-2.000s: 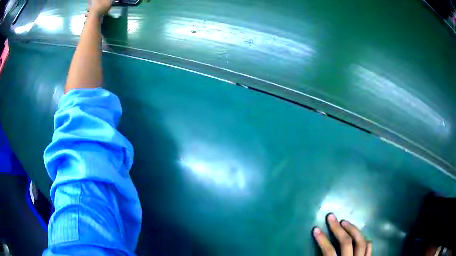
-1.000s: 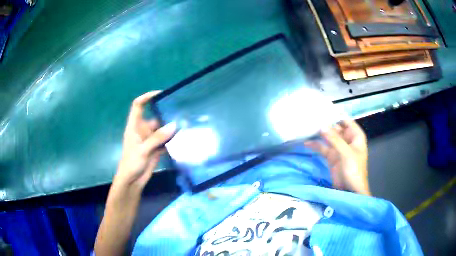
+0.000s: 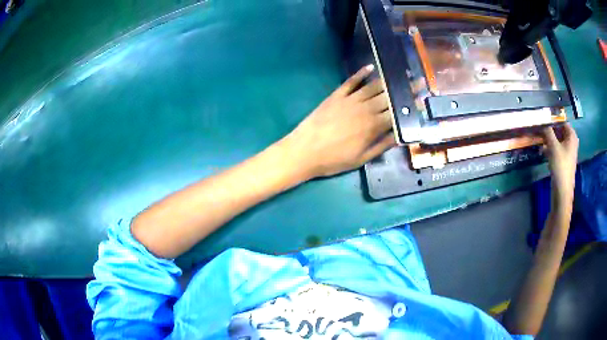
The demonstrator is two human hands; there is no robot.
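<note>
The test or press fixture [image 3: 466,99] lies at the upper right, with a black base plate [image 3: 399,182], orange-brown frame plates [image 3: 429,156], a clear pressure plate [image 3: 496,60] and a black crossbar [image 3: 492,104]. My left hand [image 3: 349,126] is at its left side, fingers spread, some tips hidden behind the black side bar [image 3: 393,73]. My right hand [image 3: 562,143] is at the front right corner, fingertips at the orange-brown edge. Whether either hand grips anything is hidden. The touch panel cannot be made out.
A dark toggle clamp [image 3: 532,30] stands over the fixture. The green bench mat [image 3: 200,119] extends left, its front edge near my blue smock [image 3: 359,259]. Grey floor [image 3: 466,232] with a yellow line lies beyond the edge. A red thing shows at the far right.
The view has turned toward the fixture. The touch panel held in both hands a second ago no longer shows; both hands are now at the fixture's sides.
</note>
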